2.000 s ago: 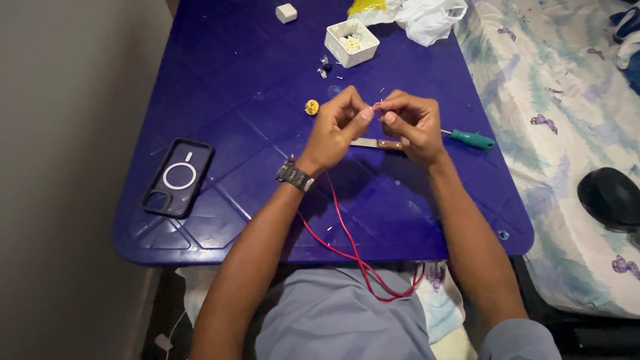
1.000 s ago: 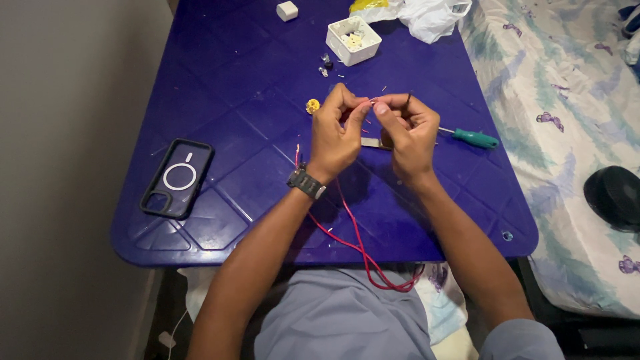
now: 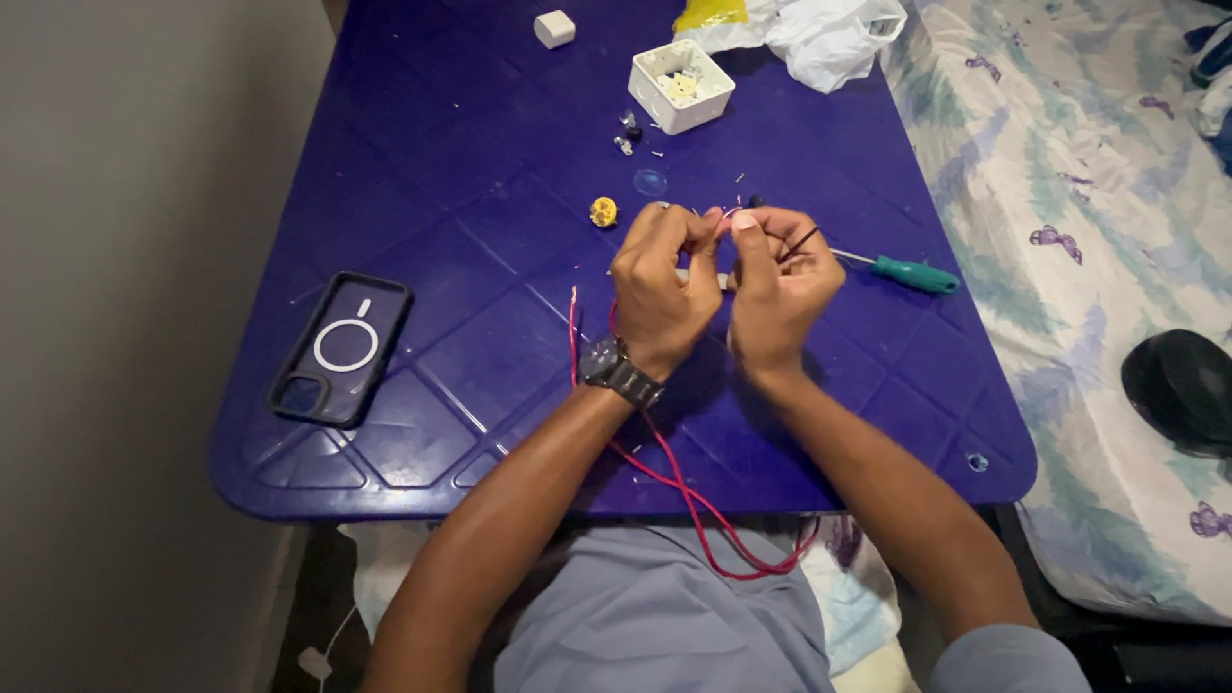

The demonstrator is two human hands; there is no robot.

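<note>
My left hand (image 3: 669, 284) pinches a thin red wire between thumb and forefinger, above the blue plastic table. My right hand (image 3: 782, 284) meets it there, its thumb and finger on the bare wire end; a dark thin strand crosses its fingers. The red wire (image 3: 688, 491) runs down under the left wrist, loops over the table edge, and another end stands by the wristwatch. Partly hidden beneath both hands is a knife (image 3: 707, 280). A screwdriver with a green handle (image 3: 916, 275) lies right of my right hand. A small yellow round part (image 3: 603, 212) lies to the left.
A white square electrical box (image 3: 681, 108) holds small parts. Small clear and dark pieces (image 3: 626, 135) lie beside it. A white block (image 3: 554, 30) and plastic bags (image 3: 833, 43) are farther back. A phone case (image 3: 343, 348) lies left. A patterned bed sheet (image 3: 1078, 289) borders the table's right side.
Both hands stay together at the wire, with the fingers shifting slightly. The bare strands now show more plainly above the fingertips.
</note>
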